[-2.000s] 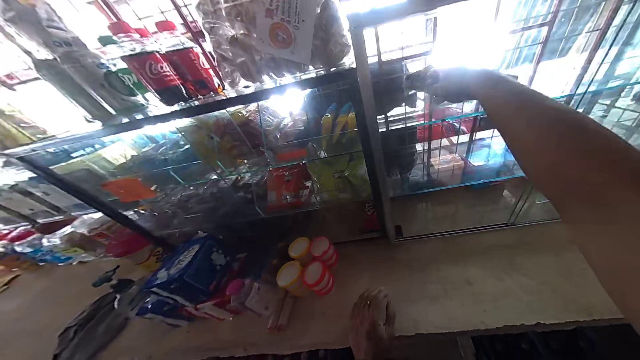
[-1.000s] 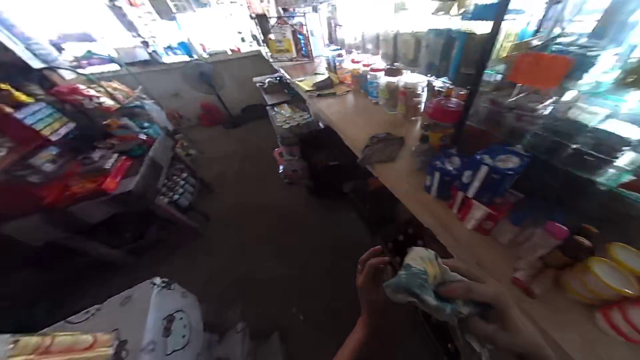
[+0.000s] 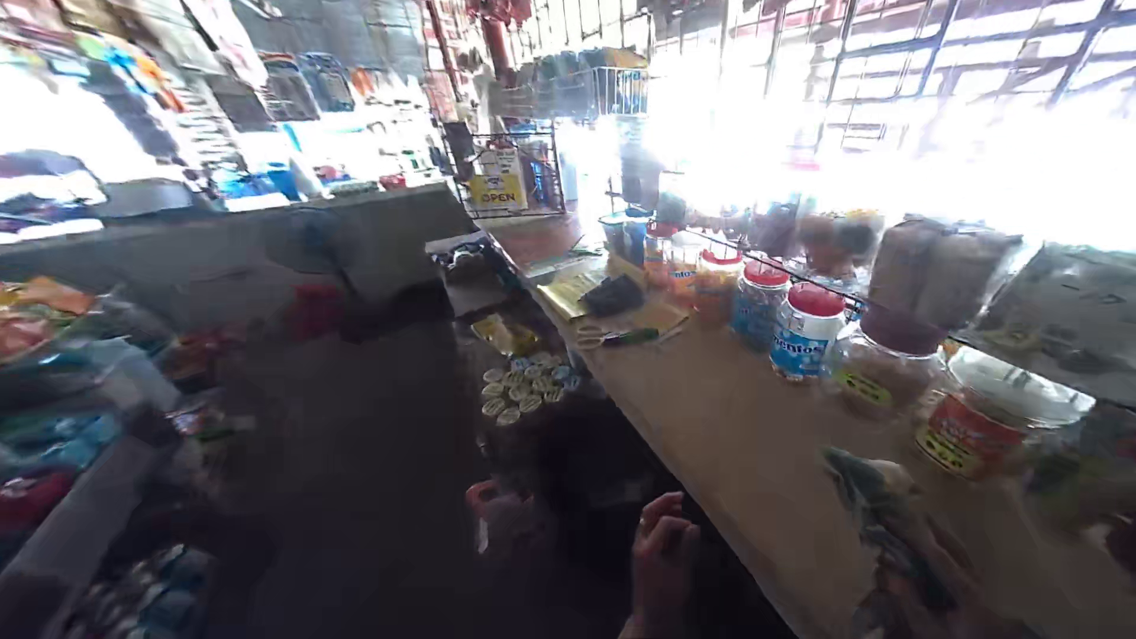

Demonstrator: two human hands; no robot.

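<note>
My left hand (image 3: 664, 555) hangs beside the counter's front edge, fingers curled, with nothing seen in it. At the lower right, my right hand (image 3: 945, 568) is blurred over the counter (image 3: 710, 435), holding a crumpled greenish-grey cloth (image 3: 874, 497). Behind the cloth stand plastic jars: a Mentos jar with a red lid (image 3: 803, 333), a clear jar with a dark red lid (image 3: 883, 364) and a wide jar with an orange label (image 3: 972, 426). Farther along lie scissors (image 3: 617, 337) and a dark folded item (image 3: 612, 295) on yellow sheets.
Below the counter's left side are several round packets (image 3: 525, 386) and a yellow packet (image 3: 504, 335). A standing fan (image 3: 319, 244) is by the low wall. Piled goods line a shelf (image 3: 80, 524) at the left. A wire rack (image 3: 506, 173) stands at the far end.
The view has swung left and along the counter. My right hand was at the glass case, then both hands were at the cloth; now they are apart, with the cloth at my right hand over the counter.
</note>
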